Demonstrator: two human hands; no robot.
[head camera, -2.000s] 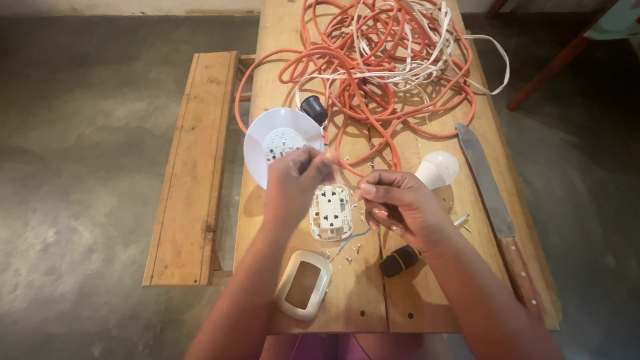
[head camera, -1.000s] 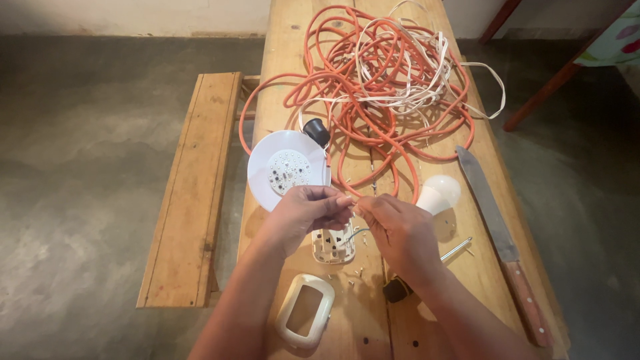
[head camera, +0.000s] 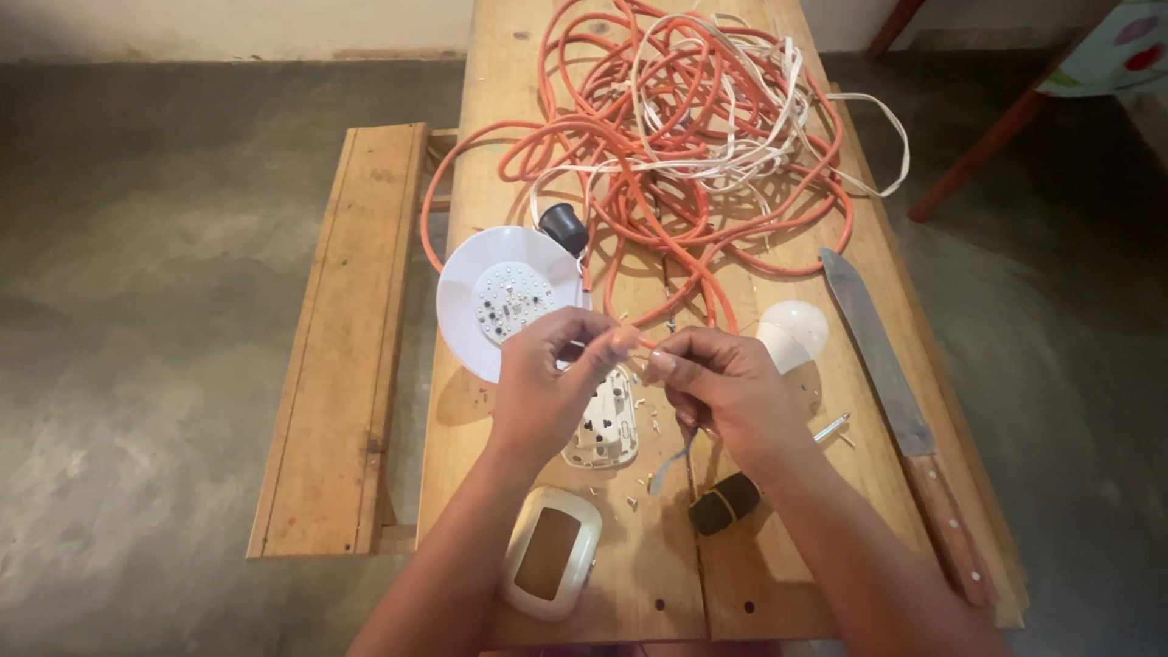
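Note:
My left hand (head camera: 558, 379) and my right hand (head camera: 725, 388) pinch the end of an orange cable (head camera: 647, 343) between them, fingertips close together. Thin strands show between the fingers. Below my hands lies a white electrical socket unit (head camera: 604, 424), partly hidden by my left hand. Its cream cover frame (head camera: 551, 554) rests nearer the table's front edge. A bluish strip (head camera: 671, 467) hangs or lies below my right hand. Beside my right wrist is a screwdriver with a black handle (head camera: 724, 504), its shaft partly covered by the hand.
Orange cable (head camera: 639, 146) and white wire (head camera: 785, 109) lie tangled across the wooden table (head camera: 803, 584). Around my hands are a round LED lamp (head camera: 465, 306), a black lamp holder (head camera: 563, 227), a white bulb (head camera: 793, 334) and a large knife (head camera: 881, 351). A wooden bench (head camera: 338, 347) stands at left.
My fingers have shifted at the cable end, and a little more of it shows between them than one second ago. The tangled cables and the knife have stayed put.

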